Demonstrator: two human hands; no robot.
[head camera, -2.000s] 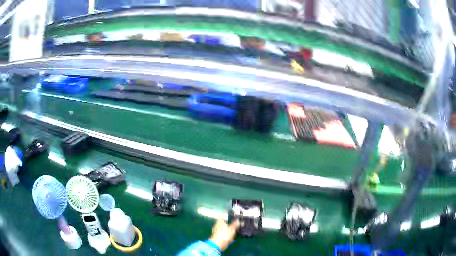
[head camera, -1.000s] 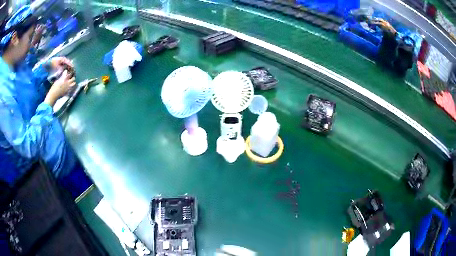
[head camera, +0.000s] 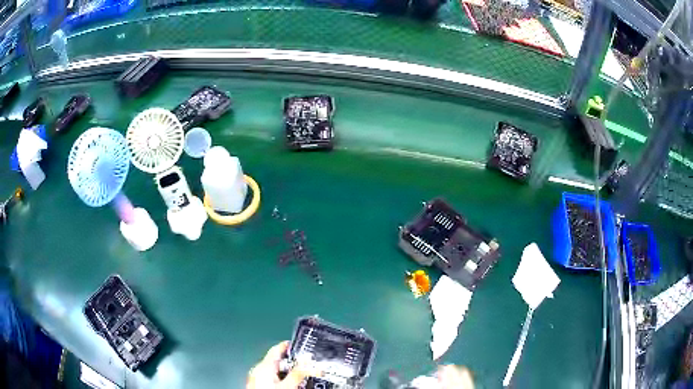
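My left hand (head camera: 270, 369) is at the bottom edge, partly cut off. It grips the left side of an open black housing (head camera: 332, 351) with a shiny, light-catching interior. My right hand (head camera: 454, 377) is blurred and mostly cut off by the bottom edge, right of the housing and apart from it. A blurred pale or metallic shape is beside its fingers; I cannot tell whether it is held. An opened black hinged case (head camera: 450, 241) lies right of centre. Tiny dark screws (head camera: 298, 249) lie loose mid-bench. Another black housing (head camera: 122, 322) lies at the left.
A blue fan (head camera: 99, 166), a cream fan (head camera: 155, 141) and a white bottle (head camera: 223, 182) in a yellow ring stand left. Board-filled housings (head camera: 309, 121) lie along the rear rail. White cloth pieces (head camera: 448, 308), an orange item (head camera: 418, 283) and blue parts bins (head camera: 583, 232) are right.
The view has swung left, then back right over the bench. A second ago neither of my hands was clearly visible; now my left hand holds a housing at the bottom and my right hand shows beside it.
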